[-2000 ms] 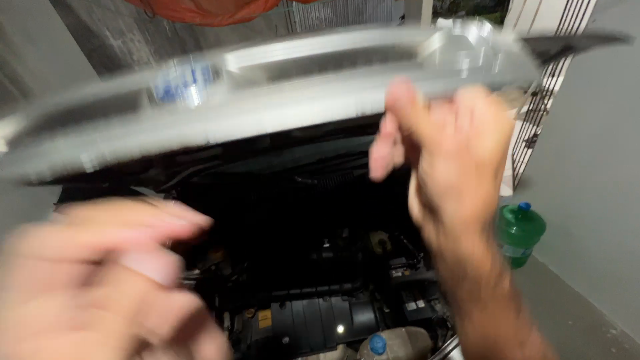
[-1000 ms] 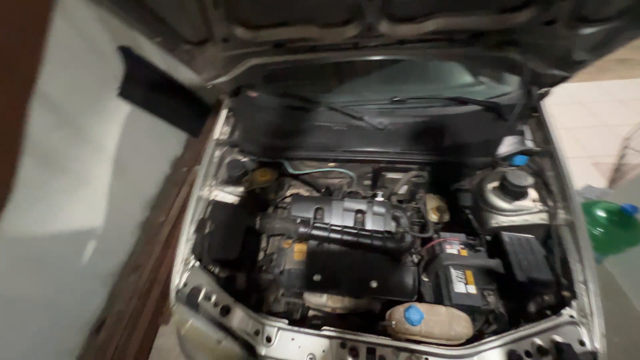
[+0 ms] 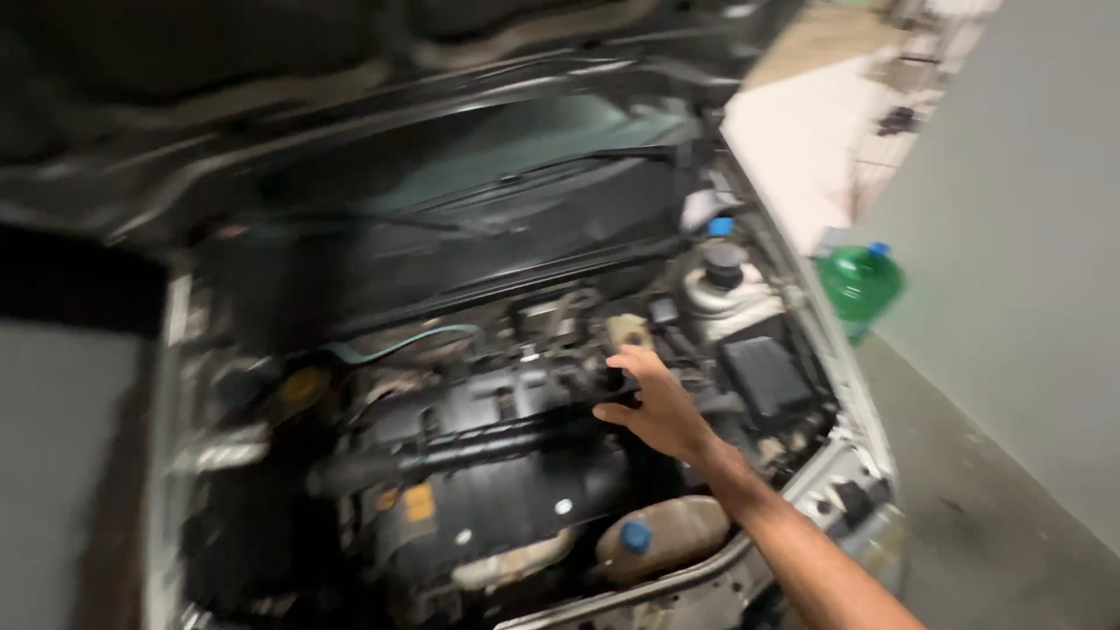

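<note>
My right hand reaches over the engine bay with thumb and fingers apart, and it holds nothing. Its fingertips are nearest to a yellowish plastic reservoir; blur hides whether they touch. Left of the hand lies the black engine cover, with a ribbed black hose across it. Below the hand is a coolant expansion tank with a blue cap. A black box cover sits to the right, under the strut tower. My left hand is out of view.
The raised hood hangs over the bay. Behind the engine are the windshield and a wiper. A green plastic jug with a blue cap stands on the floor by the grey wall. A yellow cap is at the left.
Two seconds ago both hands were near the hood's front edge; one second ago neither showed. Now my right hand is over the engine. The view has turned down into the bay.
</note>
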